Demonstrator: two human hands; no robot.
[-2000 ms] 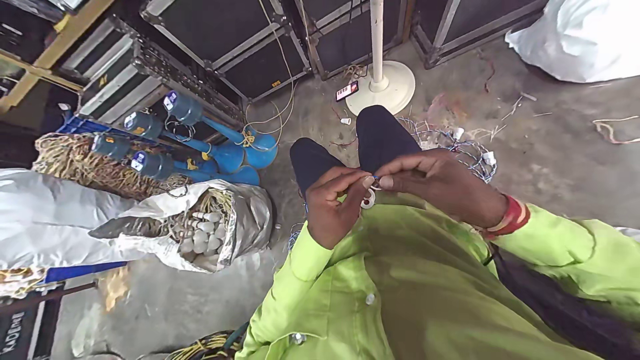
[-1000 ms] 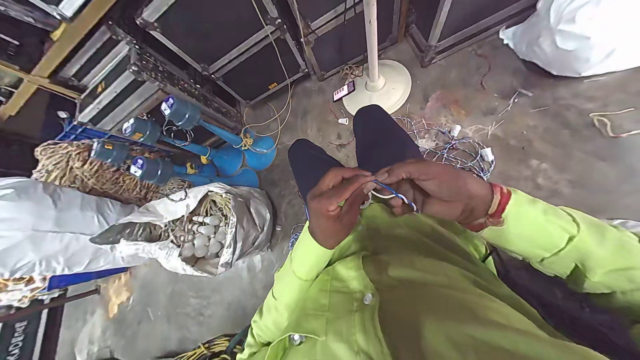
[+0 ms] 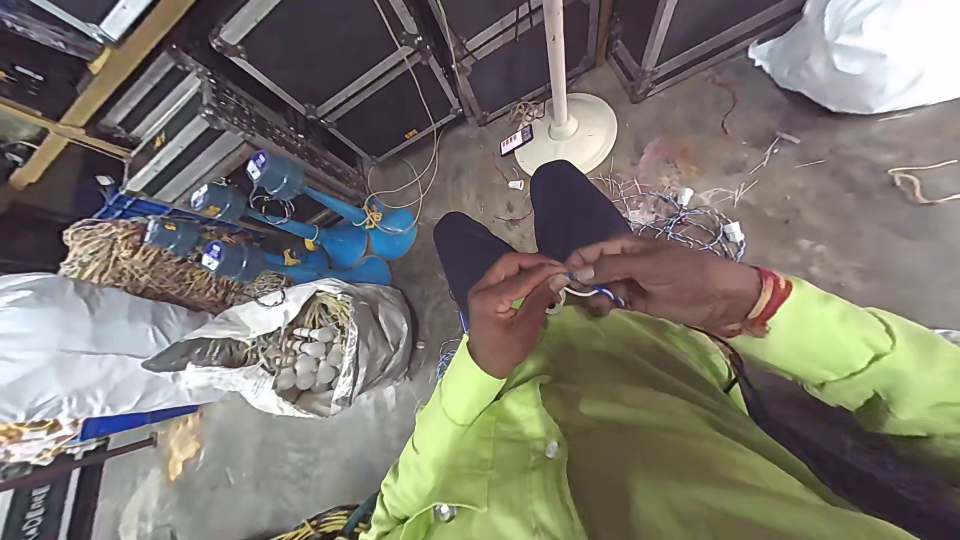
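Close together above my lap, both hands pinch a thin blue and white wire (image 3: pixel 606 293). My left hand (image 3: pixel 514 311) grips its end between thumb and fingers, with a small white ring-like part (image 3: pixel 556 302) beside the thumb. My right hand (image 3: pixel 667 281), with a red band at the wrist, holds the wire near the same spot; its lower fingers curl around the strand. Past my knees a tangle of blue and white wire (image 3: pixel 679 225) with white lamp holders (image 3: pixel 733 231) lies on the floor. Whether the wire is joined to that tangle is hidden.
Blue horn loudspeakers (image 3: pixel 341 241) lie at the left, by a white sack (image 3: pixel 386 330) holding light bulbs (image 3: pixel 307 365). Black flight cases (image 3: pixel 322 56) stand ahead. A white pole's round base (image 3: pixel 600 135) has a phone (image 3: pixel 516 140) beside it. Another white sack (image 3: pixel 855 64) is at upper right.
More of the blue and white wire shows between my hands than two seconds ago. Both hands stay close together above my lap.
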